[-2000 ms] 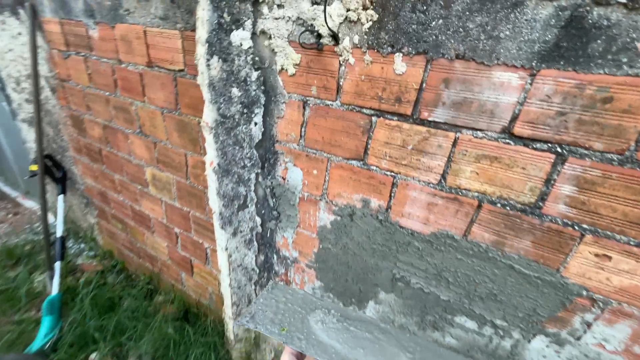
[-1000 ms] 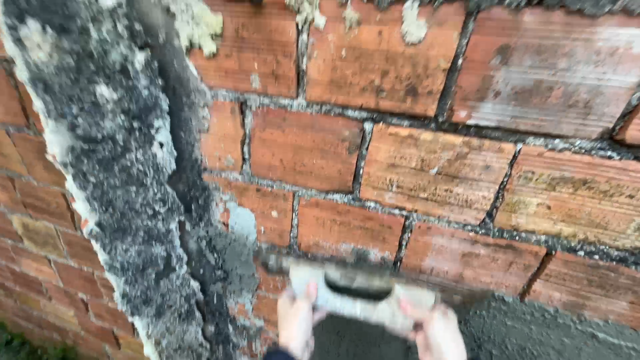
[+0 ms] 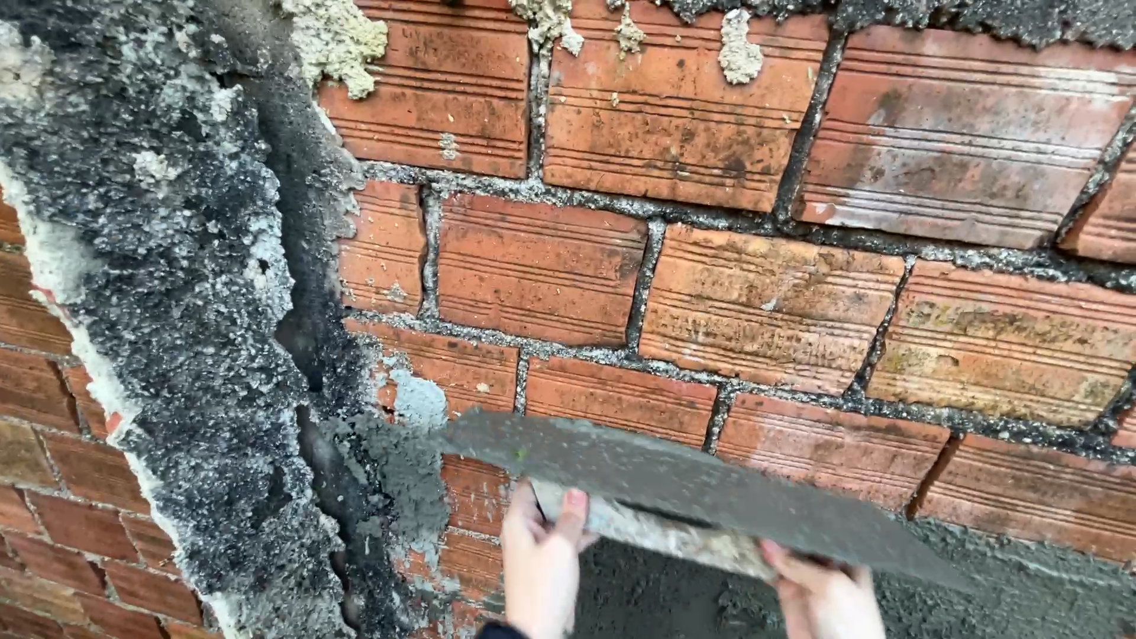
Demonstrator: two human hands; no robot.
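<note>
A plasterer's float [image 3: 701,484], a long flat blade coated with grey wet mortar, lies tilted close to the brick wall [image 3: 541,266]. Both hands grip the handle along its lower side. My left hand [image 3: 543,555] is closed round the handle's left end, thumb on top. At the right end, my right hand [image 3: 825,590] holds the handle, partly under the blade. Fresh grey mortar [image 3: 1021,577] covers the bricks below and to the right. Whether the blade's far edge touches the wall cannot be told.
A rough concrete pillar [image 3: 177,311] with a jagged edge stands at the left, a dark groove [image 3: 311,293] between it and the wall. Another brick wall [image 3: 71,524] shows beyond it. Old plaster lumps [image 3: 342,40] cling to the upper bricks.
The view has moved closer to the wall since two seconds ago. Since one second ago the float has turned, so its mortar-coated blade now shows above the handle; both hands stay on it.
</note>
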